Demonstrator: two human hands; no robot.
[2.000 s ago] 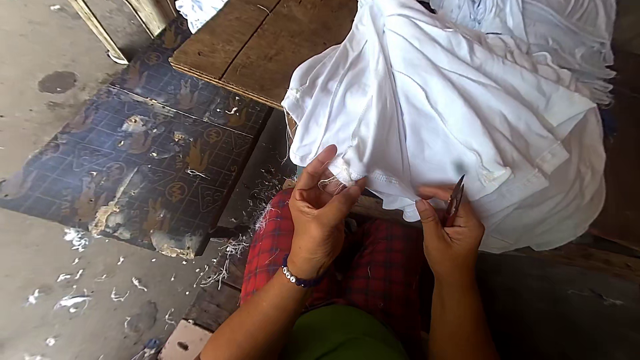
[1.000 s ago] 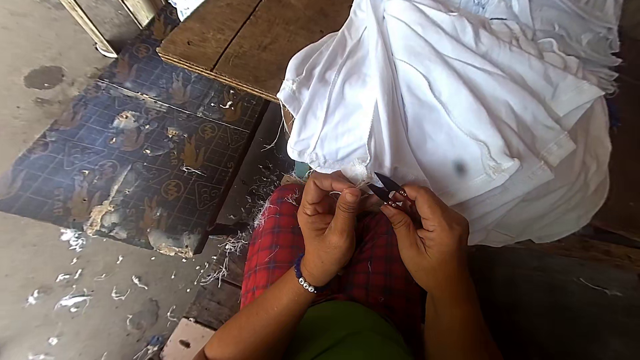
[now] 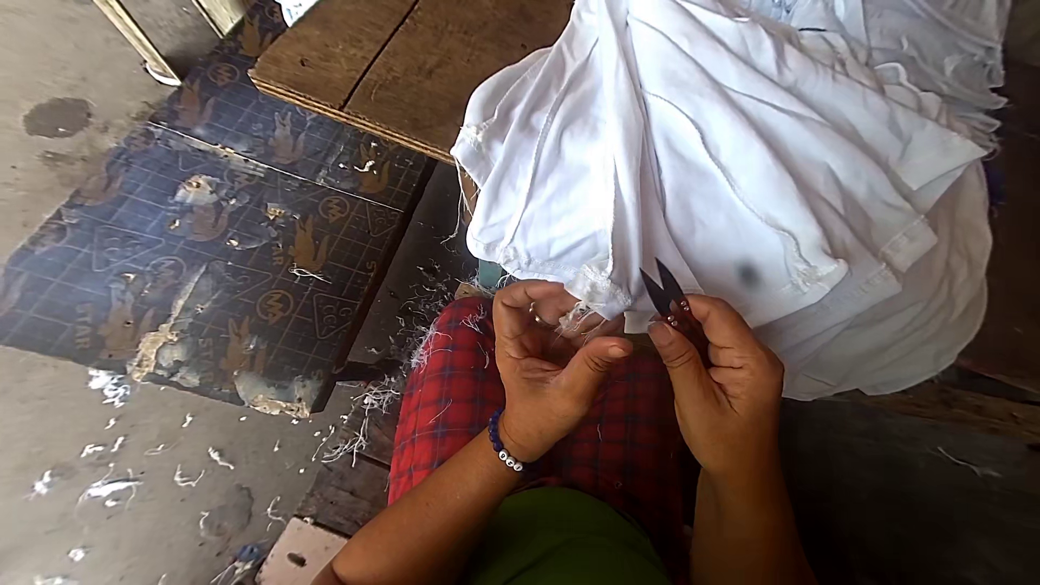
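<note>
White garments of thin fabric [image 3: 715,162] hang in folds over the table edge toward my lap. My left hand [image 3: 552,366] is palm up under a hem corner with loose threads; its fingers lie behind the corner, thumb apart, and whether they pinch the cloth is hidden. In my right hand [image 3: 715,374] is a pair of thread snips [image 3: 670,296], gripped between thumb and fingers. The dark blades point up and stand slightly apart, in front of the cloth and just right of the frayed corner.
A brown wooden tabletop [image 3: 422,65] lies beyond the left hand. At left is a dark printed plywood board [image 3: 244,236] with chipped edges. Thread scraps [image 3: 110,487] litter the concrete floor, and more threads cling beside my red plaid trousers [image 3: 455,390].
The snips have moved from beside my left fingertips to a little right of them. My left hand has turned palm up, its thumb coming away from the fingers.
</note>
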